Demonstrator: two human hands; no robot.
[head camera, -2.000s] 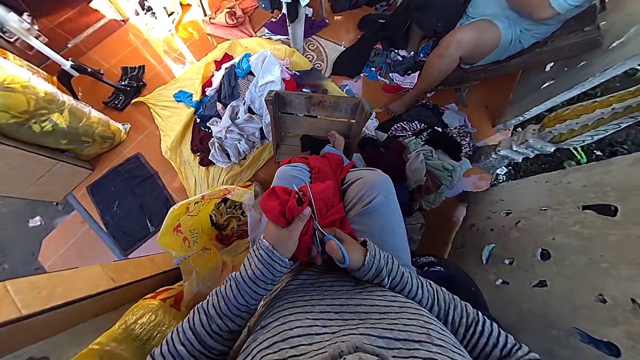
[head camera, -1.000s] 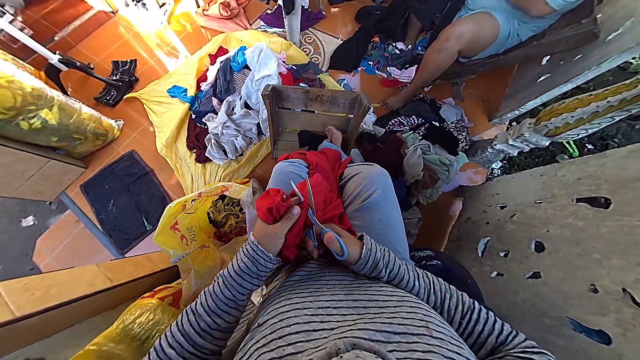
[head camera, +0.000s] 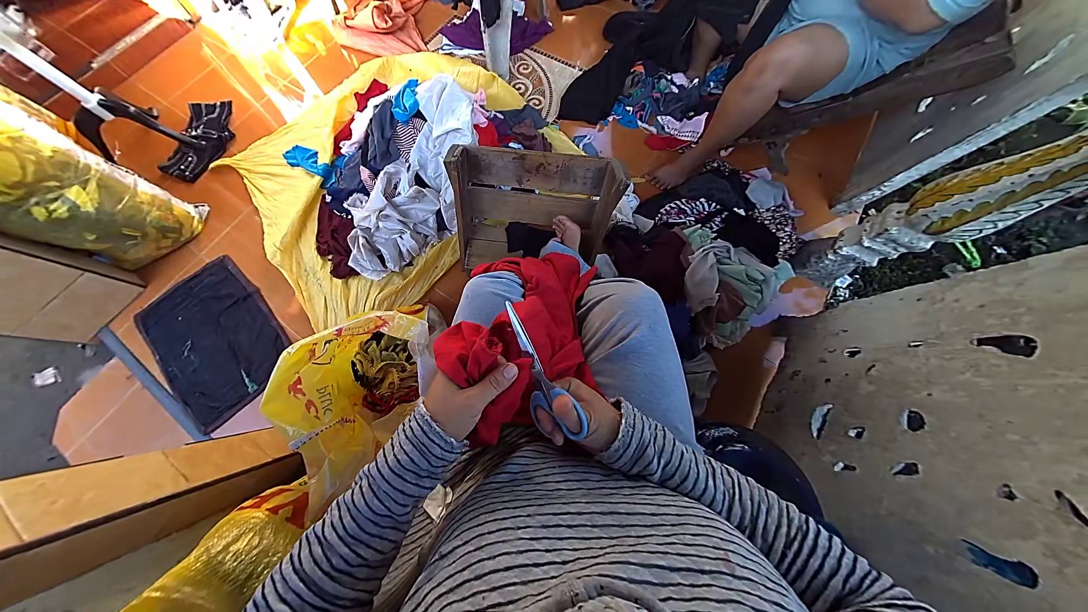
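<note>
Red cloth (head camera: 552, 297) lies across my lap, over grey trousers. My left hand (head camera: 467, 395) grips a bunched part of it, thumb on top. Blue-handled scissors (head camera: 525, 340) are in my right hand (head camera: 586, 416), with fingers through the loops; their blades look closed and point up and to the left, over the cloth. Just left of my left hand stands a yellow plastic bag (head camera: 319, 382) with dark and yellow material inside. My fingertips under the cloth are hidden.
Ahead lie a wooden crate (head camera: 531, 174), a pile of mixed clothes (head camera: 395, 200) on yellow sheeting and another clothes heap (head camera: 722, 272). A person's leg (head camera: 765, 85) is at upper right. A pitted wall (head camera: 935, 408) stands at right, a black mat (head camera: 212, 340) at left.
The scissor blades stood apart in the earlier frames and are now together. Both hands stay near the same place over my lap.
</note>
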